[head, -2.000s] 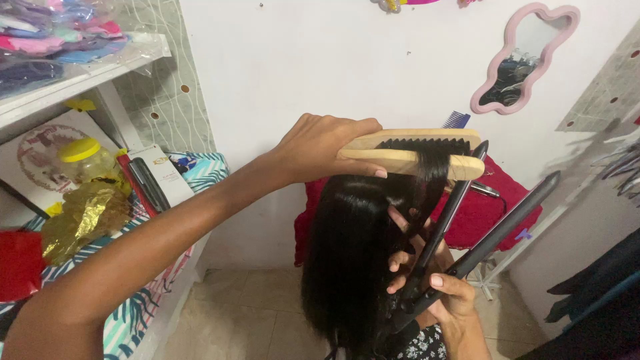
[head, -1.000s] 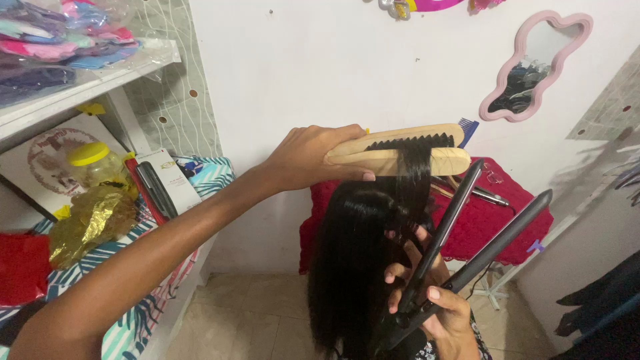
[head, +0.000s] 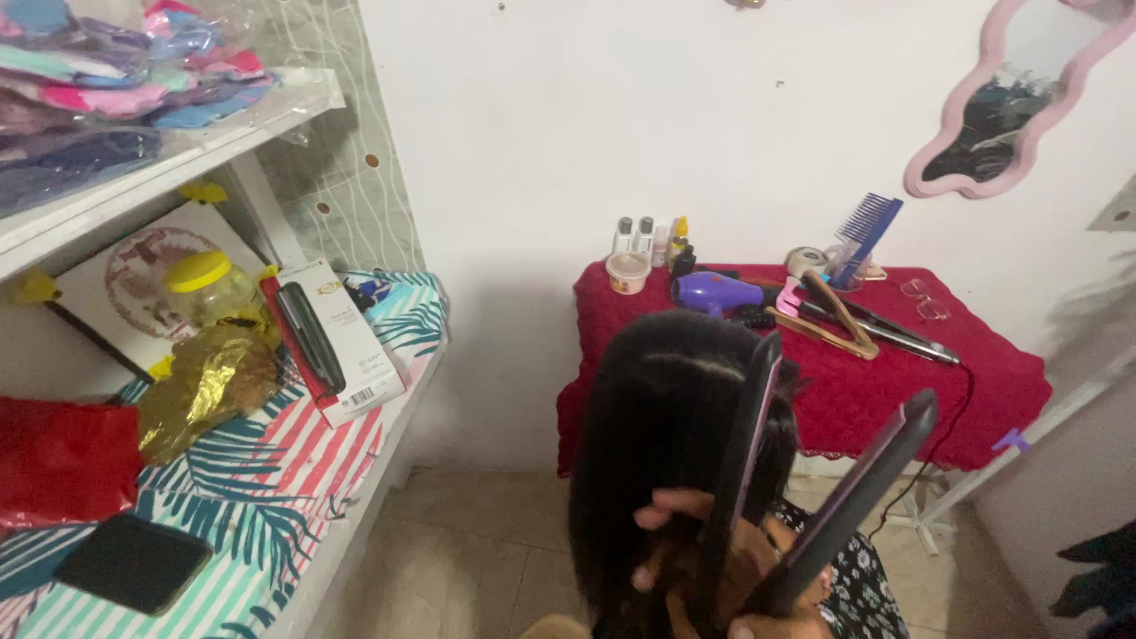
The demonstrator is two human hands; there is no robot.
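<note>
A black flat iron (head: 825,524) is held in my right hand (head: 754,586), its two long arms spread apart and pointing up. The fingers of this hand show left of the nearer arm, against the hair. In front of me is the back of a seated person's head with long, straight black hair (head: 657,426), parted near the top. No hair shows between the tips of the iron. My left hand is not plainly visible; a pale tan rounded edge (head: 555,627) shows at the bottom, too little to identify.
A red-covered table (head: 985,399) holds a purple hair dryer (head: 719,291), a wooden V-shaped brush (head: 825,328), another styling iron (head: 905,342), a blue comb (head: 870,235) and bottles. On the left shelf lie a boxed flat iron (head: 333,346), a jar (head: 209,284) and a phone (head: 133,564).
My left hand and the wooden brush it held around a lock of hair have left their place above the head. The lock hangs there no more. The view has shifted.
</note>
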